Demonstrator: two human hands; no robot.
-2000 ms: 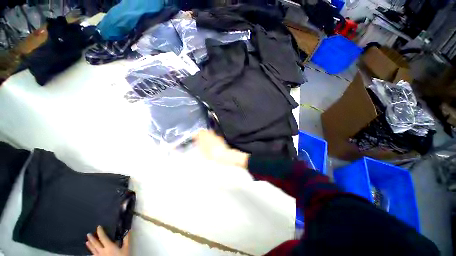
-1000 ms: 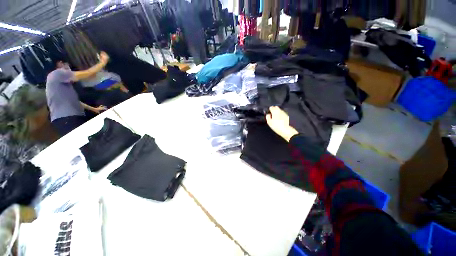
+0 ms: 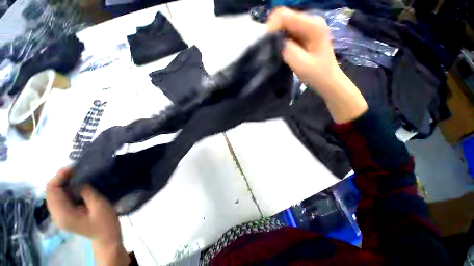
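Observation:
A black garment [image 3: 208, 111] is stretched in the air between both hands above the white table [image 3: 218, 182], blurred by motion. My left hand [image 3: 86, 210] grips its lower left end. My right hand [image 3: 306, 49] is raised and grips its upper right end. Two folded dark garments lie behind it: one [image 3: 156, 41] farther back, one [image 3: 182, 75] partly hidden by the held cloth. White printed bags [image 3: 88, 127] lie at the left, partly covered by the garment.
Dark garments [image 3: 332, 119] are piled at the right, with a shiny clear bag [image 3: 358, 44] behind. A cream ring-shaped object [image 3: 31, 98] and dark cloth [image 3: 52, 57] are at the left. A blue bin [image 3: 332, 213] stands beyond the table's near right edge.
My right hand has left the right-hand pile and now holds up a black garment. My left hand has come into view holding its other end. The view has turned down and left.

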